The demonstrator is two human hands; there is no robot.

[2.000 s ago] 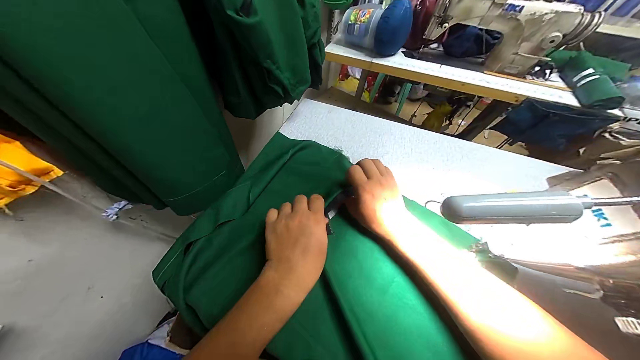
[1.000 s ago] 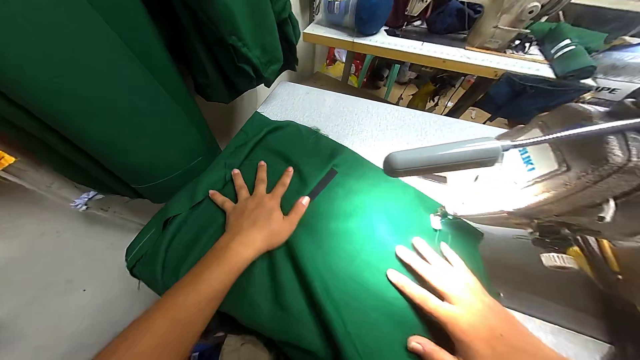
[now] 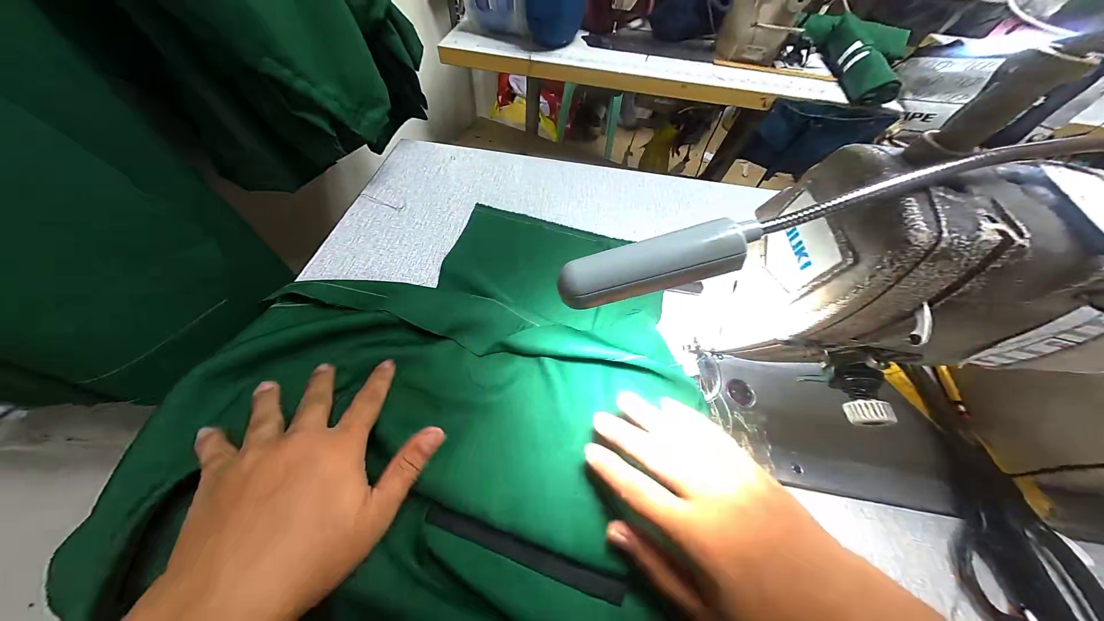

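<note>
Green fabric lies spread on the white sewing table, its right edge beside the needle area of a Juki sewing machine. My left hand rests flat on the cloth at the left, fingers spread, holding nothing. Nearer the machine, my right hand presses on the cloth, brightly lit, its fingers apart and its thumb tucked low. A dark strip on the fabric runs between the hands near the bottom. One green flap lies flat toward the far edge.
A grey gooseneck lamp reaches over the cloth from the machine. Green cloth hangs at the left. Behind stands another table with a second machine and a folded green cloth. Black cords lie at the lower right.
Two seconds ago both hands were together at the dark strip; now they lie apart. Since one second ago the fabric has been shifted, with the strip nearer me and a flap showing at the far side.
</note>
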